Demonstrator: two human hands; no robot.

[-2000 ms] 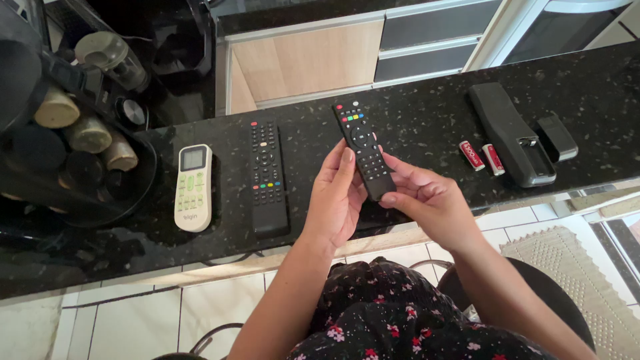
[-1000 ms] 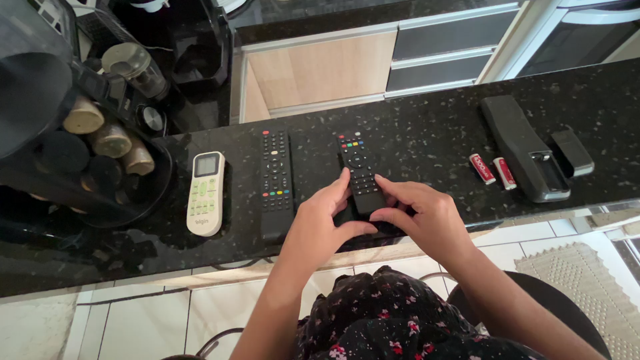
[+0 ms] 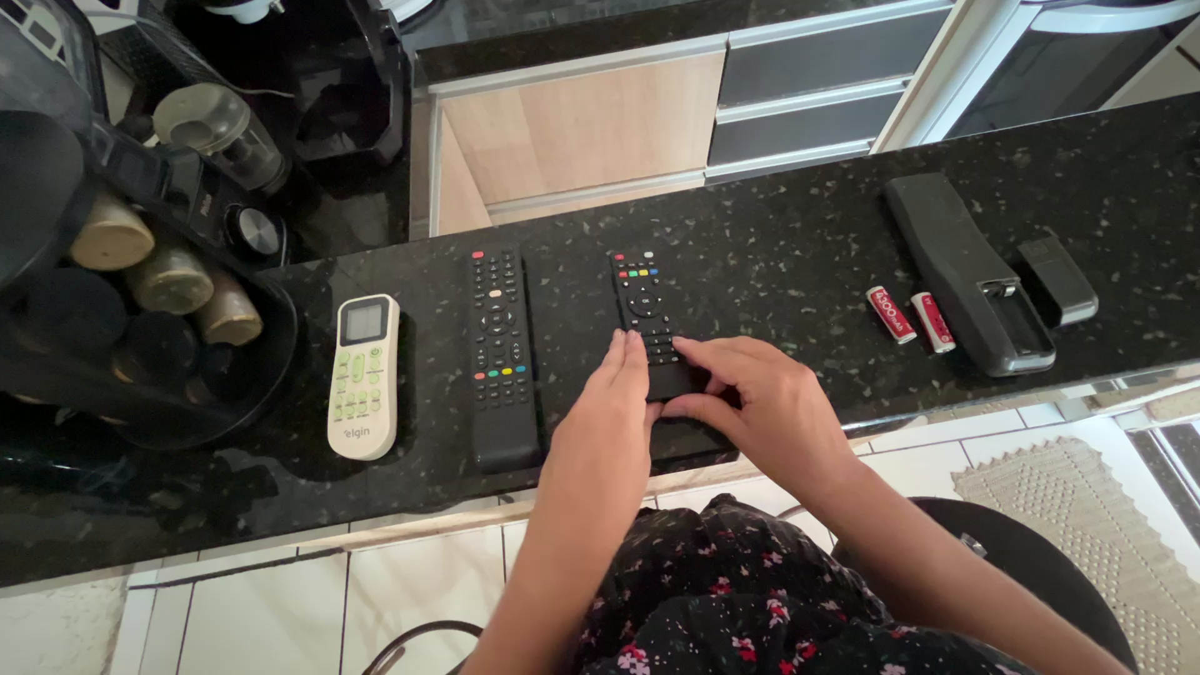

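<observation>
A black remote control lies face up on the dark stone counter. Flat along its left side rests my left hand, fingers straight and together. The thumb and fingers of my right hand hold its lower right part. To the left lie a longer black remote control and a white air conditioner remote control with a small display. On the right, two red and white batteries sit beside a dark grey remote, back up with its battery compartment uncovered. Its detached battery cover lies to its right.
At the left stands a black rotating holder with several capsules or jars, beside a black appliance with a knob. The counter's near edge runs in front of my body. A stool and a woven mat are below right.
Two seconds ago both hands held the black remote control at an angle; it now lies straighter on the counter. My left hand has gone from gripping it to resting flat along its side.
</observation>
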